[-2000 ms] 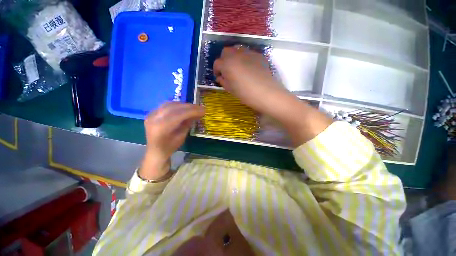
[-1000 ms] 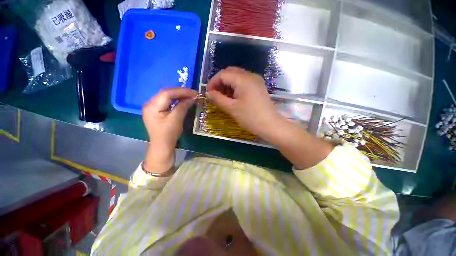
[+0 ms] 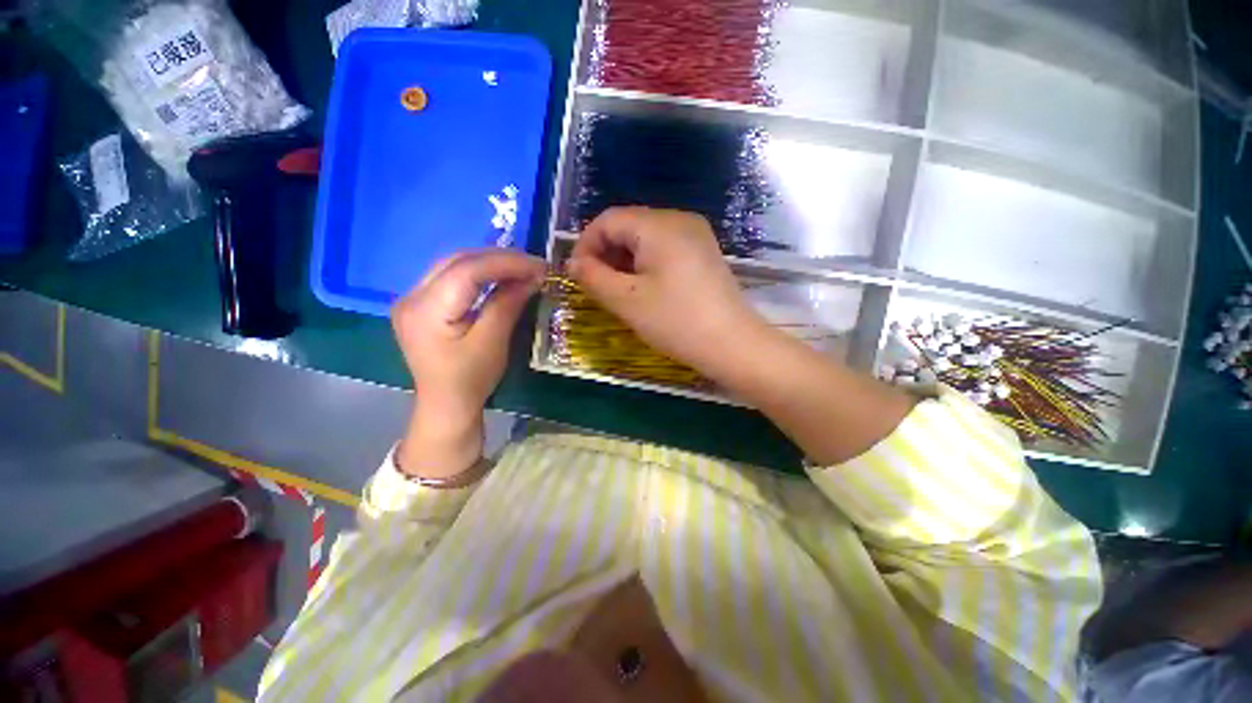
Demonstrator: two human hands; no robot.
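My left hand [image 3: 460,323] is at the left edge of the divided parts tray [image 3: 902,206], thumb and fingertip pinched on a tiny connector housing, mostly hidden. My right hand [image 3: 659,275] is beside it, over the yellow wires [image 3: 625,343], fingertips pinched on a thin wire end that is hard to see. The fingertips of both hands nearly meet. The black wires [image 3: 666,165] lie in the compartment beyond, and the red wires [image 3: 680,52] in the far one. Wired connectors [image 3: 1009,371] with white heads and mixed tails lie in the near right compartment.
The blue tray [image 3: 334,179] holds loose white housings [image 3: 504,213] and an orange ring [image 3: 413,99]. A black device [image 3: 247,247] stands left of it, near a bag of housings [image 3: 199,89]. More white-headed connectors [image 3: 1232,337] lie far right. A person's sleeve [image 3: 1167,673] shows lower right.
My right hand has come back from the black wires to my left fingertips. My left hand has turned slightly. Over the last second both hands have stayed close together, with little movement.
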